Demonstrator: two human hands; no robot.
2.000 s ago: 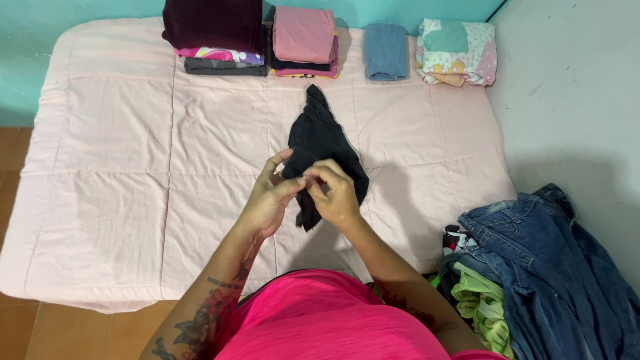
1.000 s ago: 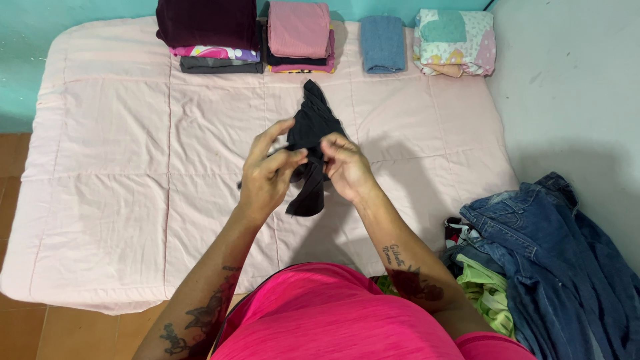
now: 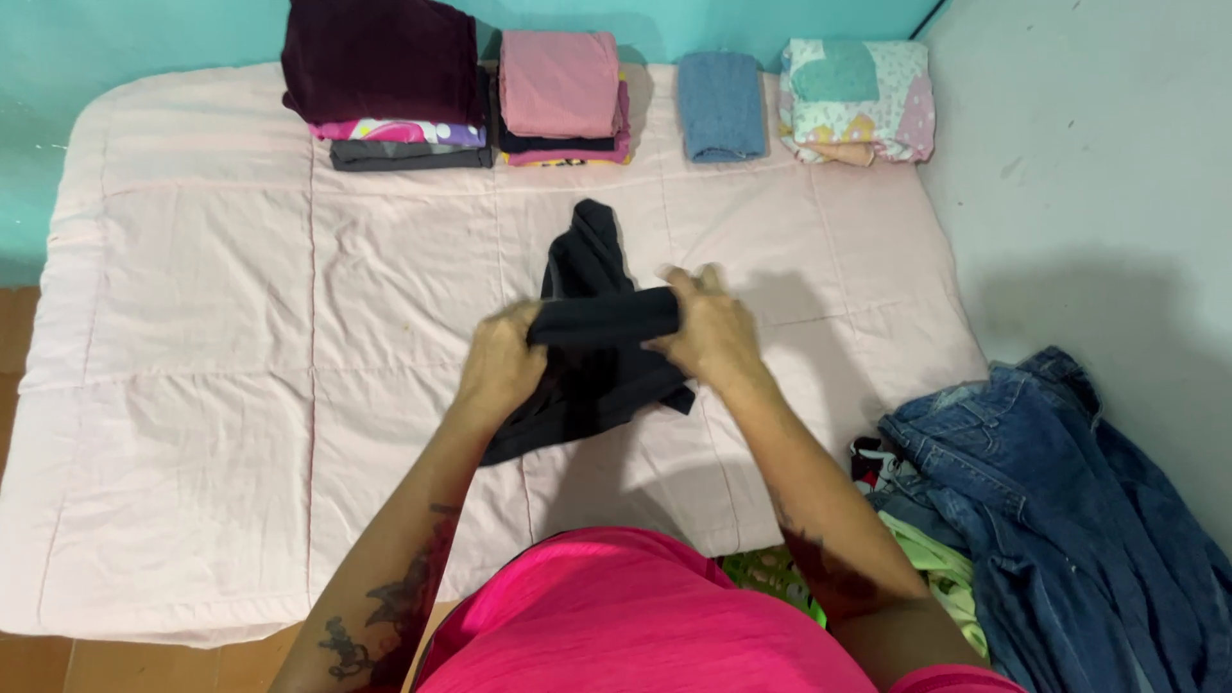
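Observation:
A black cloth garment (image 3: 587,375) hangs and lies over the middle of the pink quilt (image 3: 212,289). My left hand (image 3: 505,356) grips the left end of its straight band, and my right hand (image 3: 710,327) holds the right end, slightly blurred. Between both hands the band is stretched level. One narrow part of the garment points away from me beyond the band, and the rest spreads below it toward my body. Whether the lower part rests on the quilt is hard to tell.
Along the far edge stand a stack topped with dark maroon cloth (image 3: 380,63), a stack topped with pink cloth (image 3: 558,85), a folded blue cloth (image 3: 722,106) and a folded patterned cloth (image 3: 857,96). Blue jeans (image 3: 1049,491) and other clothes are heaped at the right, beside the wall.
My hands have moved apart from close together over the black garment. Its band is now stretched between them, and the cloth below is spread wider than in the earlier frames.

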